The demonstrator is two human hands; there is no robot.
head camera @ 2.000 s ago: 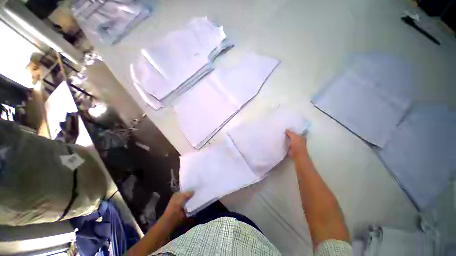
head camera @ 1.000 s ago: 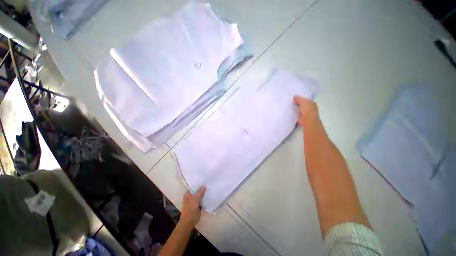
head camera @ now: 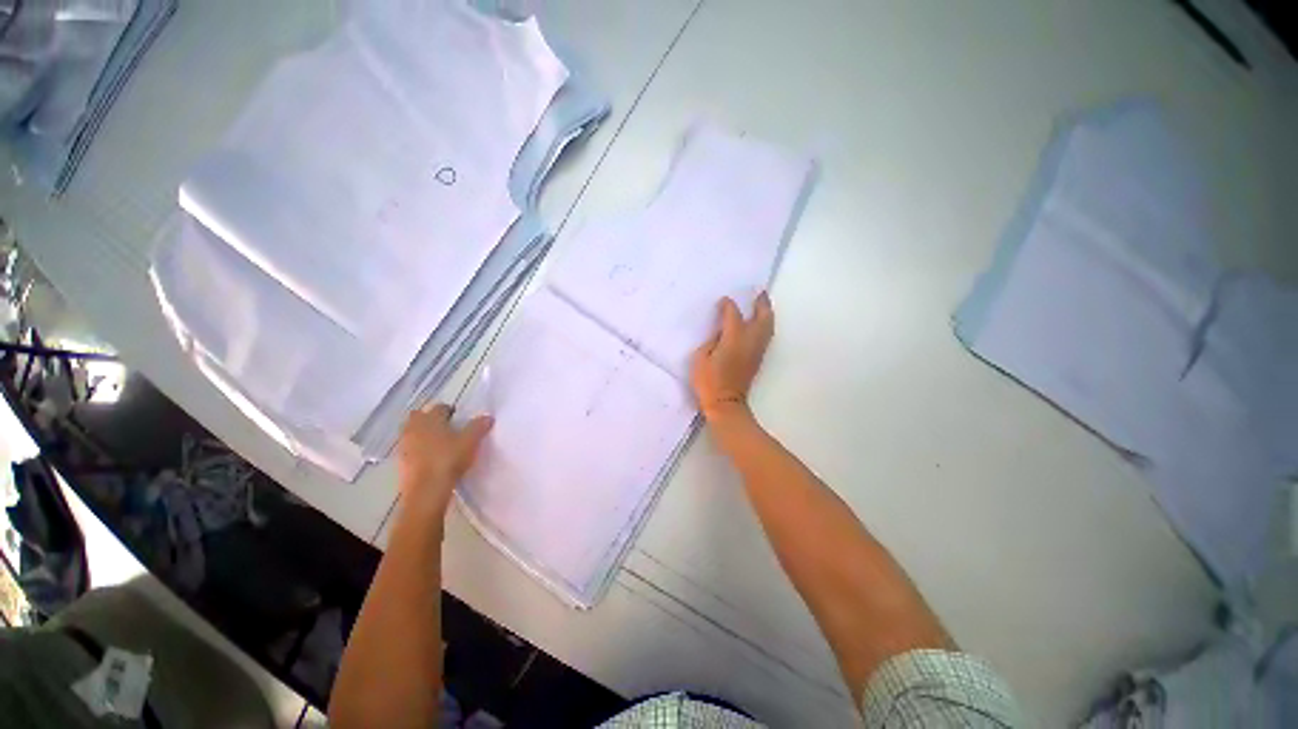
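A narrower stack of pale lilac-white cut panels [head camera: 577,427] lies flat in front of me, with a crease across its middle and a faint circle. My left hand [head camera: 441,449] is at its left edge, thumb and fingers apart, fingertips in the gap beside the larger stack. My right hand [head camera: 730,356] rests on its right edge with fingers spread. The larger stack of body panels [head camera: 335,214] lies to the left, its top sheet marked with a small circle and bluish plies showing at its edges.
More pale panels [head camera: 1096,313] lie at the right of the table [head camera: 883,484]. Another layered stack [head camera: 71,86] is at the far left. A thin black object [head camera: 1213,32] is at the far edge. Crumpled cloth [head camera: 1182,691] is at bottom right. Scraps litter the dark floor [head camera: 214,499].
The narrower stack has come down flat close beside the larger one, with its crease now showing. My left hand has moved up its left edge, my right hand down its right edge. The view has shifted.
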